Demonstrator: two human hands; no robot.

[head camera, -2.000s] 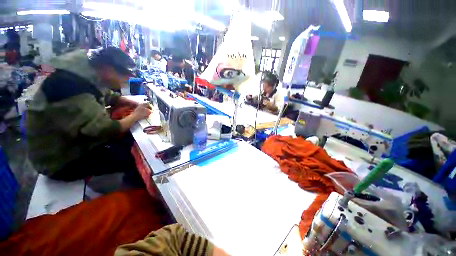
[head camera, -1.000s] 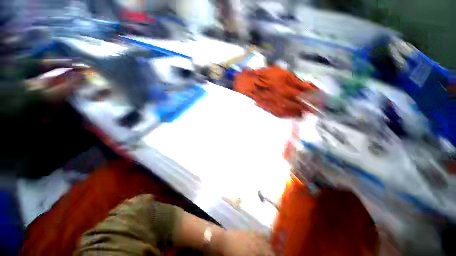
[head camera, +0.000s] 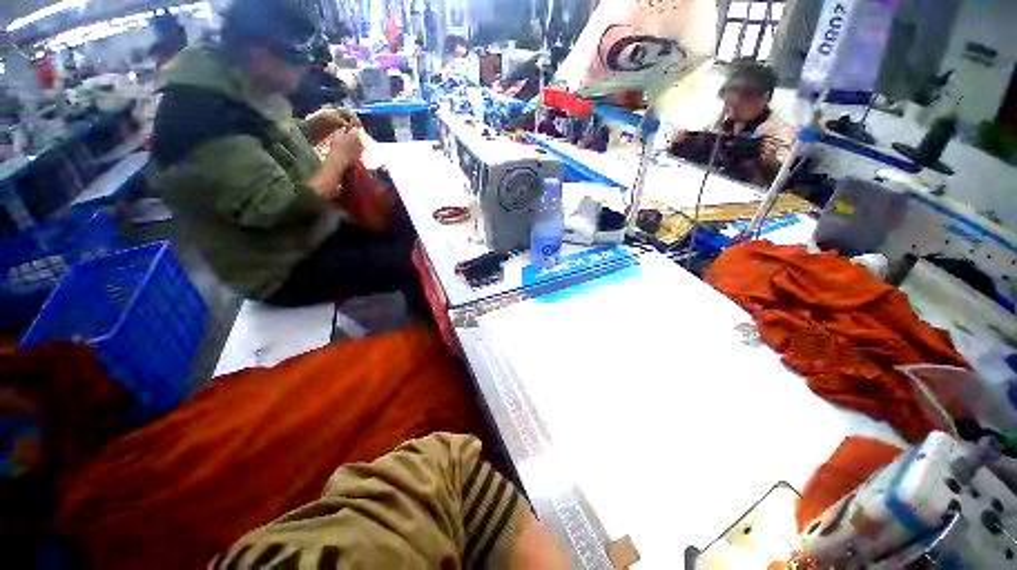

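Observation:
Rust-orange cloth (head camera: 290, 429) lies in long folds at lower left, below the table's front edge. My left sleeve and bare wrist (head camera: 538, 548) enter at the bottom beside the table edge; my left hand is cut off by the frame. My right hand is not in view. The white sewing machine head (head camera: 909, 507) stands at the lower right, partly cut off, with a bright glow at its lower end. A flat piece of orange cloth (head camera: 848, 477) shows behind it. The needle area is cut off or lost in glare.
A gathered orange bundle (head camera: 836, 317) lies behind the machine. A printed ruler (head camera: 513, 395) runs along the white table's front. A bottle (head camera: 546, 228) stands by a grey machine (head camera: 507, 189). A person (head camera: 240, 167) holds cloth at left, near a blue crate (head camera: 123, 317). Another person (head camera: 742, 128) sits farther back.
The view blurred and dipped, then rose and turned left. The orange cloth seen by the machine and my left hand a second ago are now below the frame. The person at left has raised their hands.

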